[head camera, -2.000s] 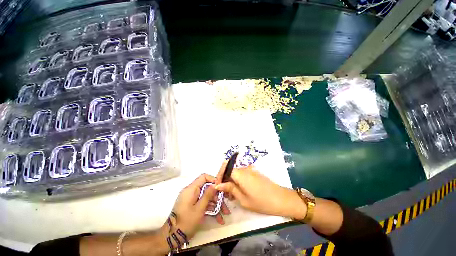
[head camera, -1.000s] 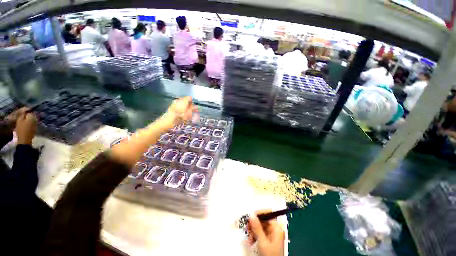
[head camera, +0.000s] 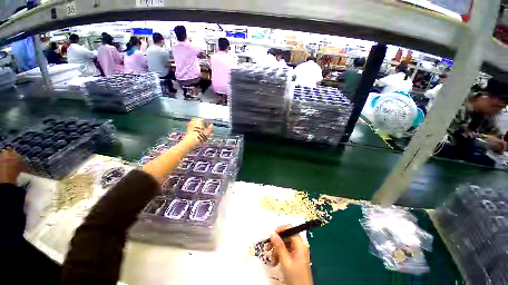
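Note:
My left hand (head camera: 199, 131) reaches over the far edge of the clear blister tray stack (head camera: 184, 236), with dark strips on its back. Whether it holds anything cannot be told. The tray pockets show white rounded-square frames (head camera: 201, 209) in rows; my left forearm hides part of the left side. My right hand (head camera: 293, 257), cut off by the bottom edge, holds a slim black pen-like tool (head camera: 301, 228) pointing right. Small dark and white pieces (head camera: 260, 249) lie beside its fingers on the white work sheet (head camera: 240, 267).
Tan bits (head camera: 287, 204) lie behind my right hand. Clear bags (head camera: 396, 239) and another tray stack (head camera: 482, 228) are at right, near a pale post (head camera: 431, 131). Another worker's hand (head camera: 10, 165) and a dark tray (head camera: 55, 142) are at left. More stacks stand behind.
The view has swung up from the close work. My left hand has left the frame and tool and moved far forward over the trays. My right hand still holds the tool, now turned rightward.

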